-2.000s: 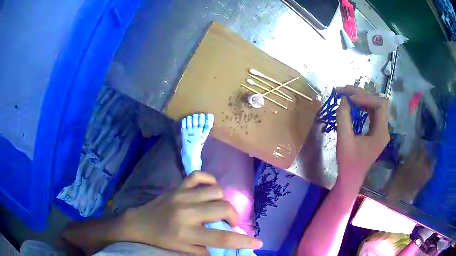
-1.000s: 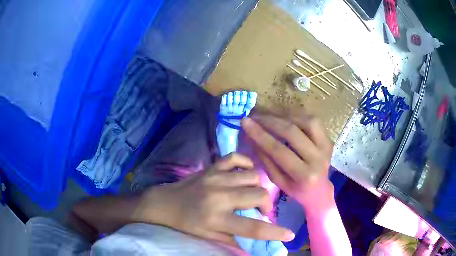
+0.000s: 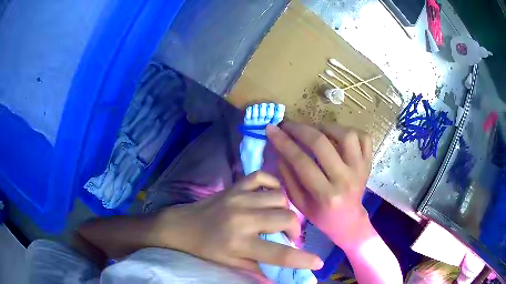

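Note:
A pale blue doll leg (image 3: 253, 152) lies over my lap with its toes pointing away from me. My left hand (image 3: 236, 227) is wrapped around the leg's middle. A dark blue sandal strap (image 3: 252, 132) lies across the foot just behind the toes. My right hand (image 3: 324, 172) holds the strap's right side at the foot with thumb and index fingertips; the fingers hide that end. Whether the strap reaches under the sole is hidden.
A cardboard mat (image 3: 283, 61) holds a small white glue cup (image 3: 334, 96) and several swabs and sticks (image 3: 360, 69). A dark blue strap pile (image 3: 426, 125) lies on the metal at right. A large blue bin (image 3: 69, 111) stands at left, a lower leg bin (image 3: 119, 166) beside my lap.
My right hand has moved from the strap pile to the foot, and a strap now lies across it. The view has shifted, and over the last second the hands have barely moved.

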